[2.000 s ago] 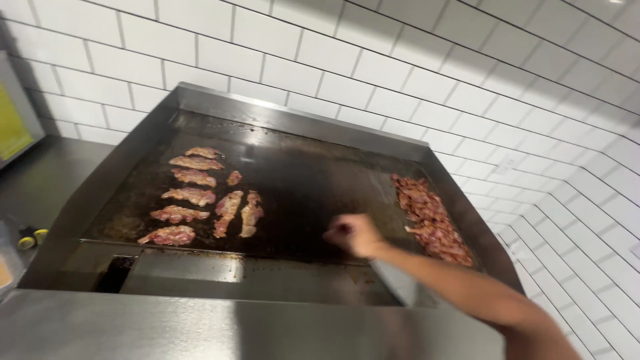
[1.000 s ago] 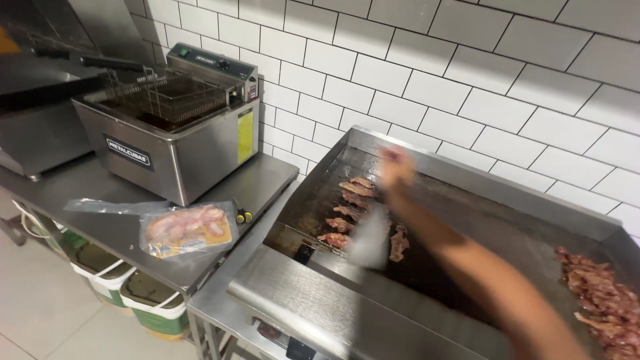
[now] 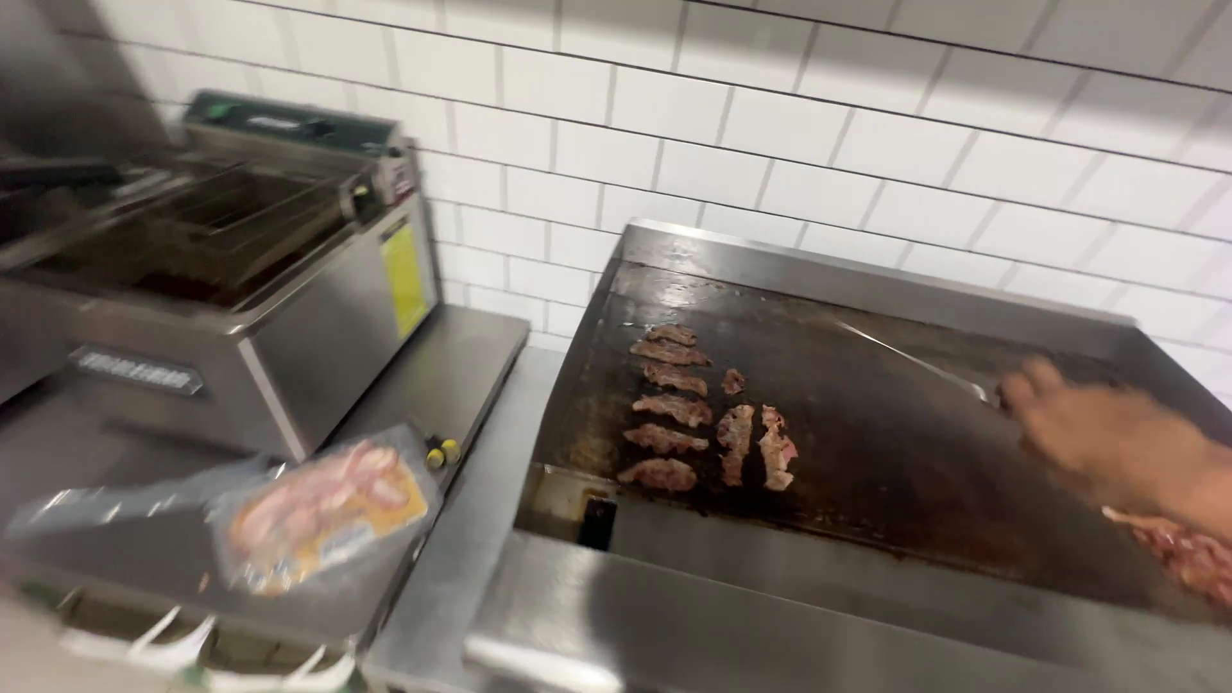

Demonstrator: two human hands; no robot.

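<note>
My right hand (image 3: 1078, 433), blurred, is closed around the dark handle of a metal turner (image 3: 914, 361), seen nearly edge-on above the right-hand half of the flat-top griddle (image 3: 866, 452). Bacon strips (image 3: 671, 409) lie in a column on the griddle's left side, browned. Two more strips (image 3: 737, 443) lie upright beside them, with a small bacon scrap (image 3: 733, 381) above. A pile of bacon (image 3: 1189, 558) sits at the right edge, partly cut off by the frame and below my forearm. My left hand is not in view.
A steel deep fryer (image 3: 327, 308) stands on the steel table at left. In front of it lies an opened plastic pack of raw bacon (image 3: 322, 510), near small yellow-and-black objects (image 3: 444, 452). White tubs (image 3: 144, 645) are below. The griddle's raised steel backsplash (image 3: 866, 279) runs along the tiled wall.
My right hand with the turner has moved from over the left bacon strips to the griddle's right half. Two seconds ago the strips looked paler. The view has shifted left since then.
</note>
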